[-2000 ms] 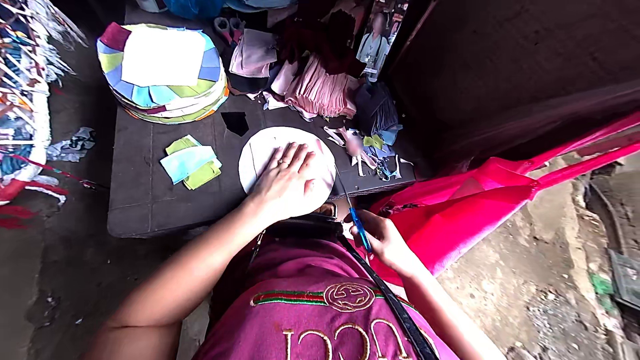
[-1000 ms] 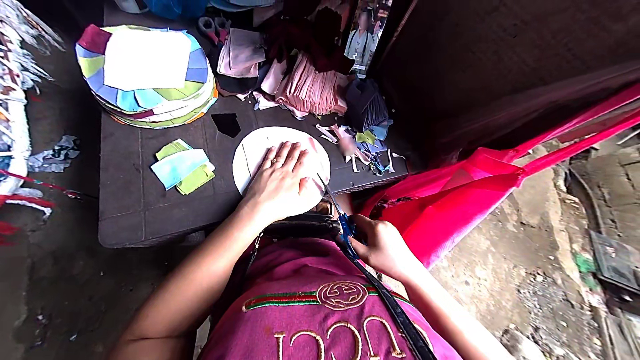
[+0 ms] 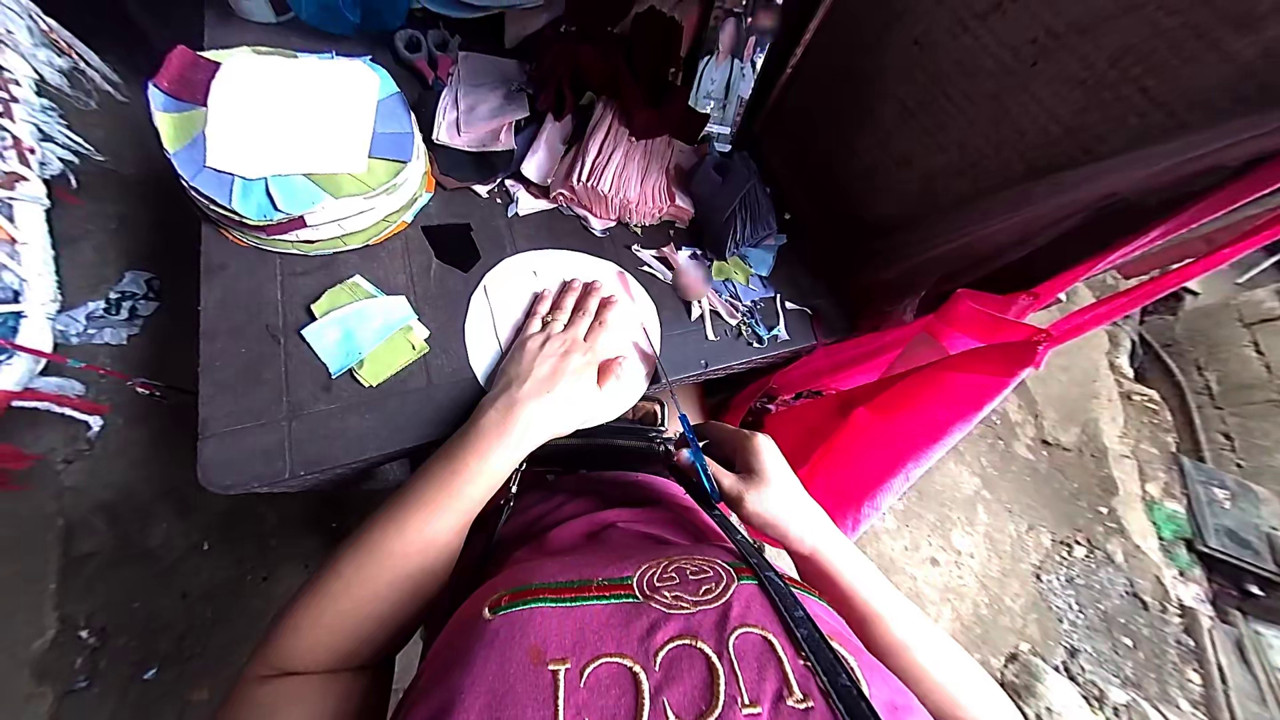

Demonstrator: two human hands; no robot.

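Observation:
My left hand point(image 3: 565, 350), a ring on one finger, lies palm down with fingers apart on a white round piece point(image 3: 500, 290) at the table's near edge. Blue-handled scissors point(image 3: 697, 455) are in my right hand point(image 3: 750, 480), just off that edge. Their thin blades point up toward the right rim of the round piece; whether they touch it I cannot tell. Light blue and green cloth pieces point(image 3: 365, 330) lie to the left, and a black scrap point(image 3: 451, 246) lies above the round piece.
On the dark table point(image 3: 245, 400) stands a stack of multicoloured patchwork rounds point(image 3: 290, 205) at the back left. Pink folded cloth pieces point(image 3: 625, 170), dark cloth point(image 3: 735, 200) and small scraps point(image 3: 740, 300) lie at the back right. Bright pink fabric point(image 3: 900, 400) hangs at the right.
The scissors in my right hand have swung: their blades point more to the upper left, beside the round piece's right rim. My left hand stays on the round piece.

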